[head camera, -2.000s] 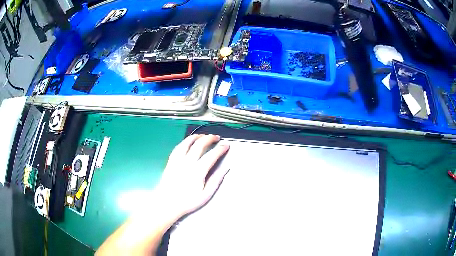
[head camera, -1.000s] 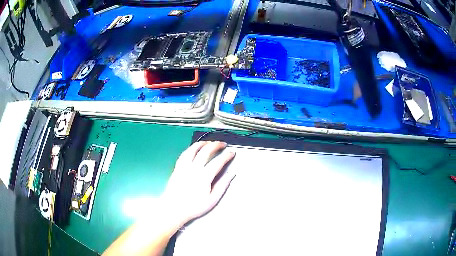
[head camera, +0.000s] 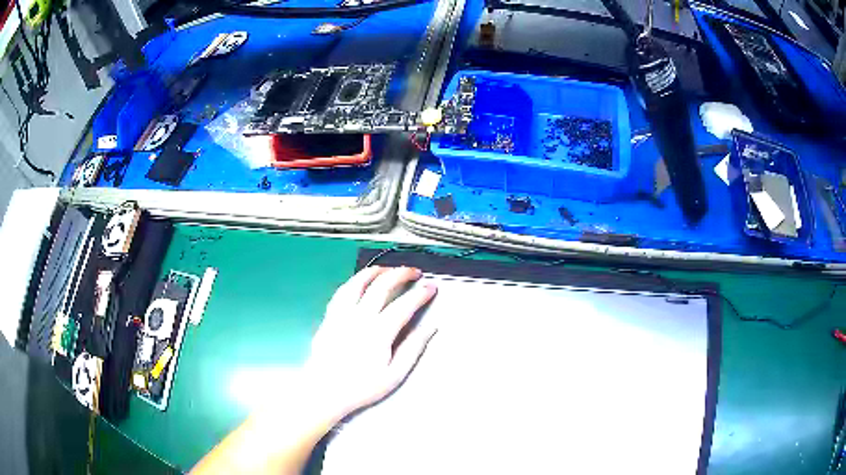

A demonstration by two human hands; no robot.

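Observation:
A large bright white panel with a dark border lies flat on the green mat, its lower part cut off by the picture's bottom edge. My left hand rests on the panel's upper left corner, fingertips near its top edge, thumb over the white face. The fingers are slightly spread. The palm hides the panel's left edge, and whether the fingers grip that edge cannot be told. My right hand is not in view.
A motherboard lies across a small red tray. A blue screw bin stands behind the panel. A black cylindrical tool hangs at its right. A parts basket is at right. Laptop chassis parts and a fan module lie left.
The whole view has shifted slightly, with things lower and a little to the right than two seconds ago. My left hand stays at the same place on the panel.

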